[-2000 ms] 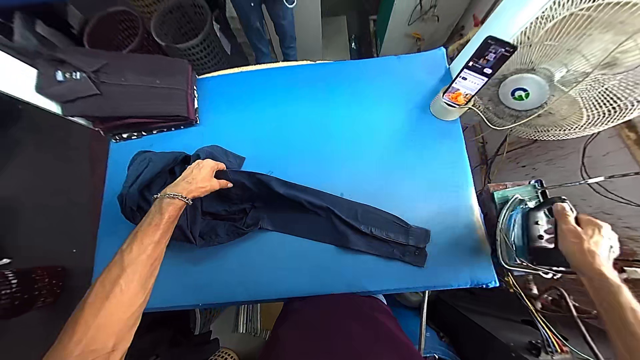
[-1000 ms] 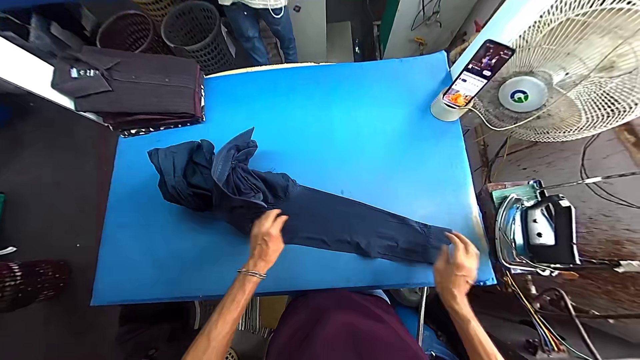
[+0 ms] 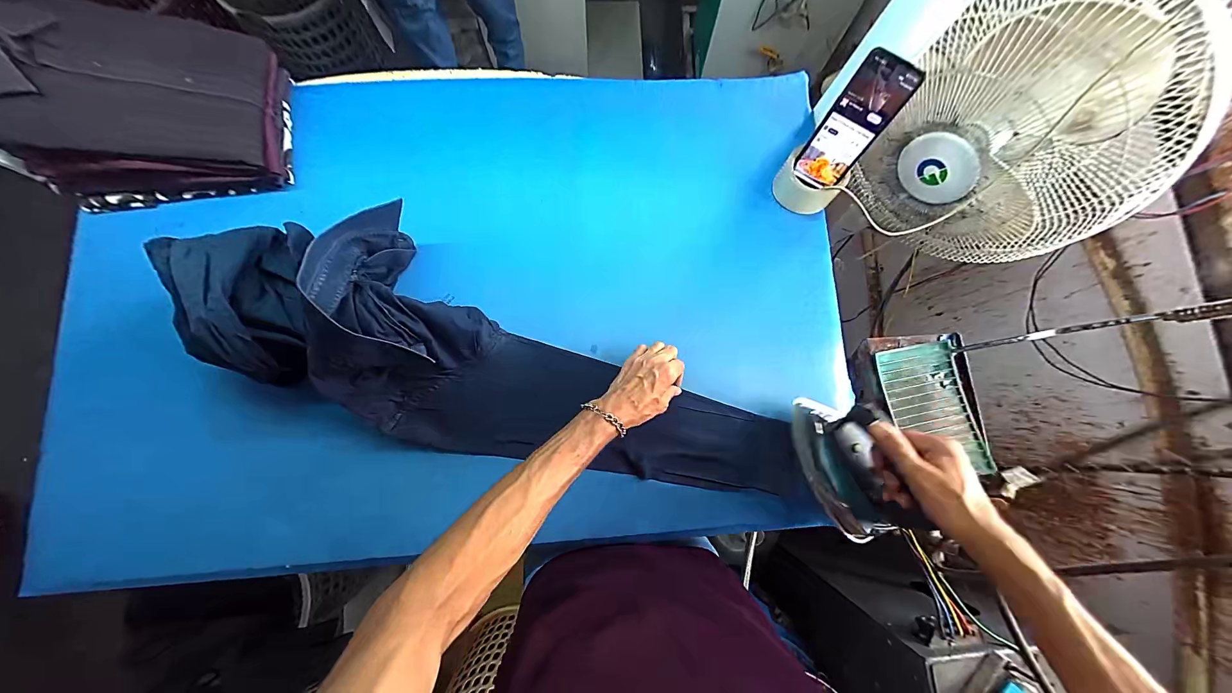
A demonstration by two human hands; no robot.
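A dark navy garment lies on the blue padded table, its collar and body bunched at the left and one sleeve stretched to the right. My left hand rests on the sleeve's upper edge near its middle, fingers curled; whether it pinches the cloth cannot be told. In my right hand is the handle of a clothes iron, which is at the cuff end by the table's right edge. The iron hides part of the cuff.
Folded dark shirts are stacked at the back left corner. A phone leans in a round white holder beside a large white fan. A wire-topped iron rest stands off the right edge. A person's jeans show behind the table.
One second ago the iron stood on its rest and my right hand was at the cuff; now that hand holds the iron there. My left hand has moved right along the sleeve.
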